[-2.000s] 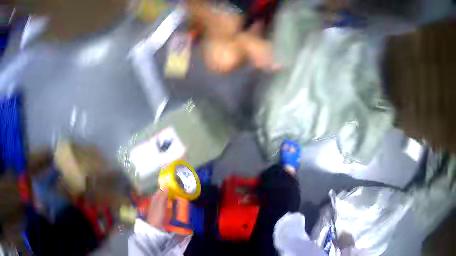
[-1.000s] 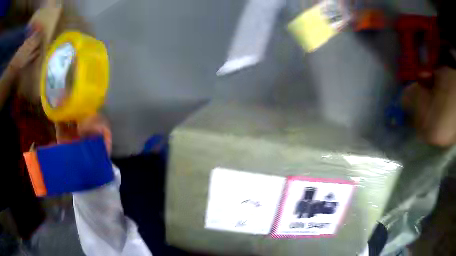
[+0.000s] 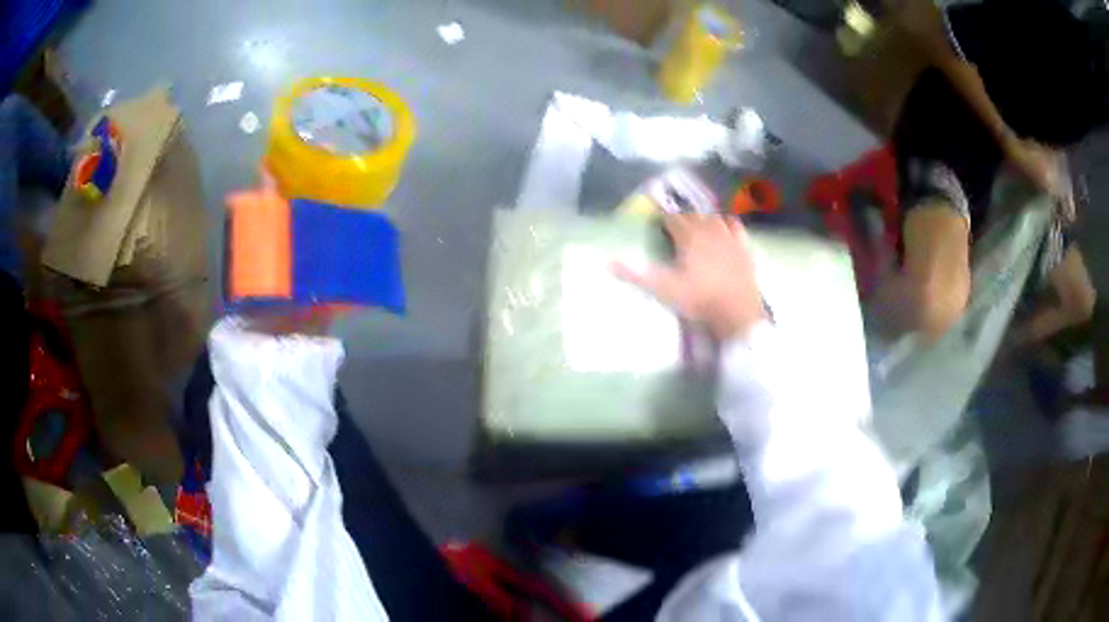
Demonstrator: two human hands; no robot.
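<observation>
The wrapped carton (image 3: 523, 365), pale grey-green and shiny, stands in front of me with a white label (image 3: 602, 322) on top. My right hand (image 3: 705, 273) lies over the carton's top with fingers spread, beside the label, blurred and seemingly empty. My left hand (image 3: 296, 318), mostly hidden behind the tool, holds the tape gun (image 3: 347, 255) with its blue plate and orange part, left of the carton. A thick yellow tape roll (image 3: 328, 176) sits on the tape gun.
A white backing strip (image 3: 557, 164) curls on the floor behind the carton. A second yellow roll (image 3: 699, 51) lies further back. Another person's arms (image 3: 973, 97) and grey-green sheeting (image 3: 961, 377) are at right. Brown cartons (image 3: 140, 328) are at left, red stool parts (image 3: 511, 583) below.
The view has shifted. My right hand has come into view onto the carton's top. My left hand still holds the tape gun, now upright left of the carton.
</observation>
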